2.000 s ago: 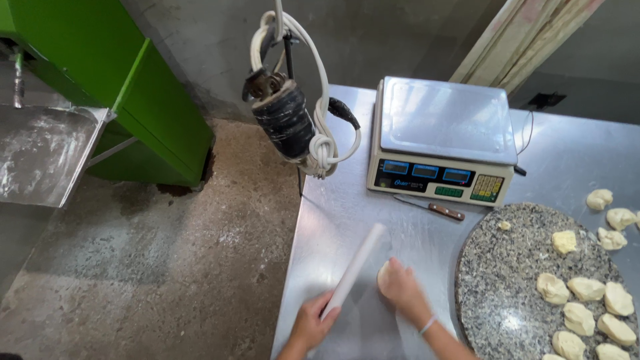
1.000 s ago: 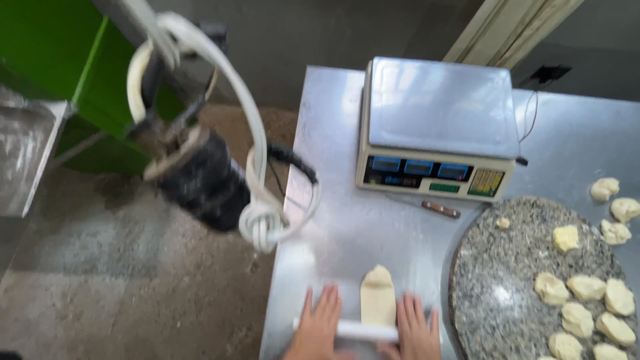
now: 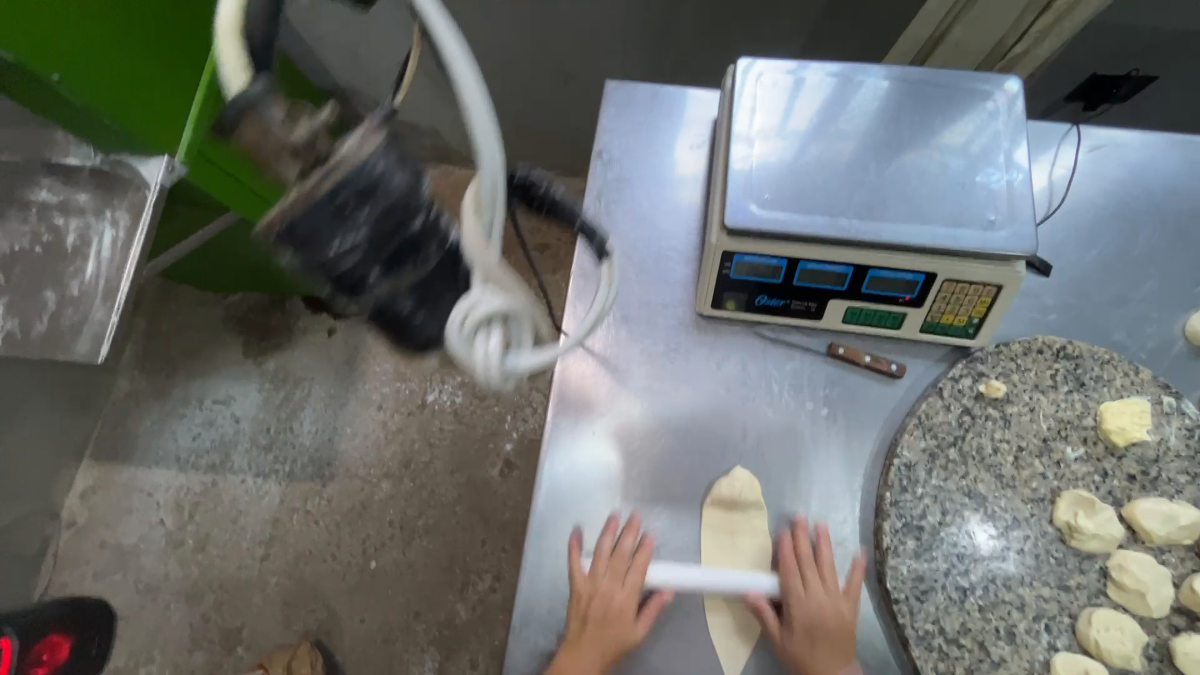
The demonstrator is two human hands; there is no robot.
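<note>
A long, flat strip of dough (image 3: pixel 736 530) lies lengthwise on the stainless steel table (image 3: pixel 647 403), its top end pointed. Across it rests a white rolling pin (image 3: pixel 698 577). My left hand (image 3: pixel 609 595) is flat over the pin's left end with the fingers spread. Over the right end my right hand (image 3: pixel 814 595) lies the same way, its thumb near the dough's edge. Neither hand's fingers are wrapped around the pin. Several dough pieces (image 3: pixel 1087 521) sit on the round granite slab (image 3: pixel 984 469) to the right of my right hand.
A digital scale (image 3: pixel 881 155) stands at the table's back, with a wooden-handled knife (image 3: pixel 867 360) in front of it. A black electrical connector with knotted white cable (image 3: pixel 492 328) hangs over the table's left edge. Further left are a green machine (image 3: pixel 94 56) and a floury metal tray (image 3: pixel 75 244).
Two seconds ago my left hand held the rolling pin raised at a slant; now both hands press it crosswise on the dough. The dough strip reaches further upward than one second ago. The view has shifted.
</note>
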